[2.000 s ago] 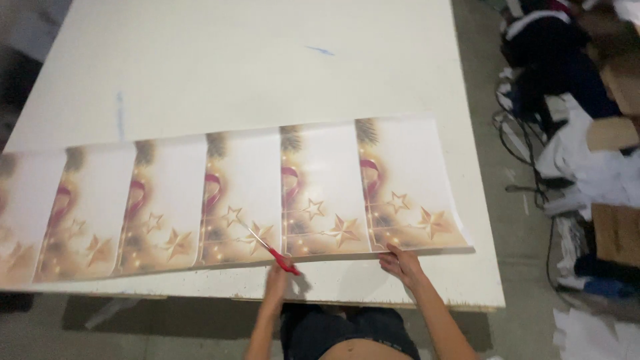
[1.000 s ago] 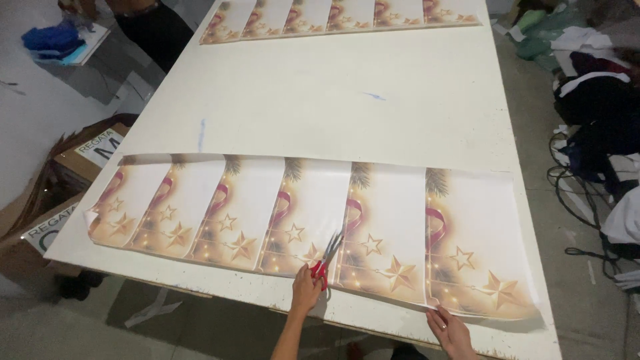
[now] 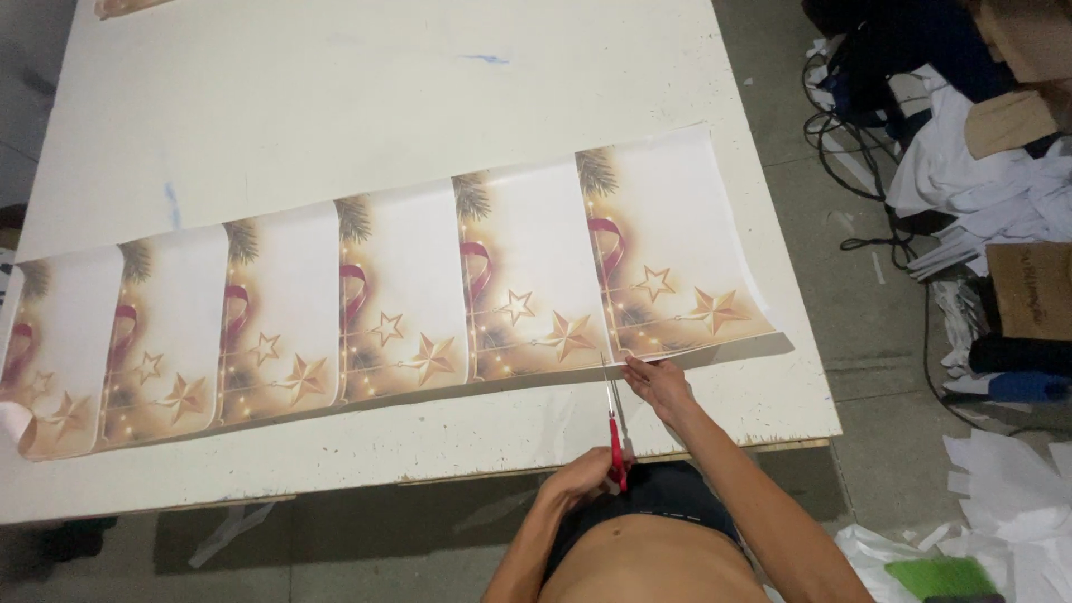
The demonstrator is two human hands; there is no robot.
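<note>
A long printed sheet (image 3: 528, 243) with repeated star, ribbon and pine panels lies across the white table (image 3: 394, 109), its left end curled. My left hand (image 3: 584, 473), at the table's front edge, holds red-handled scissors (image 3: 615, 435) by the handles. Their blades point away from me, the tips near the sheet's front edge beside the seam before the last panel on the right. My right hand (image 3: 657, 385) pinches that front edge just right of the blade tips. The fingers in the scissor handles are partly hidden.
Part of another printed sheet (image 3: 134, 7) shows at the table's far left. On the floor to the right lie black cables (image 3: 871, 167), white fabric scraps (image 3: 988, 193), a cardboard piece (image 3: 1030, 289) and a green item (image 3: 942, 578). The table's front edge (image 3: 469, 477) is worn.
The scissors have moved from lying over the printed sheet to its front edge, nearer my body. My right hand still holds the front edge. The view has shifted.
</note>
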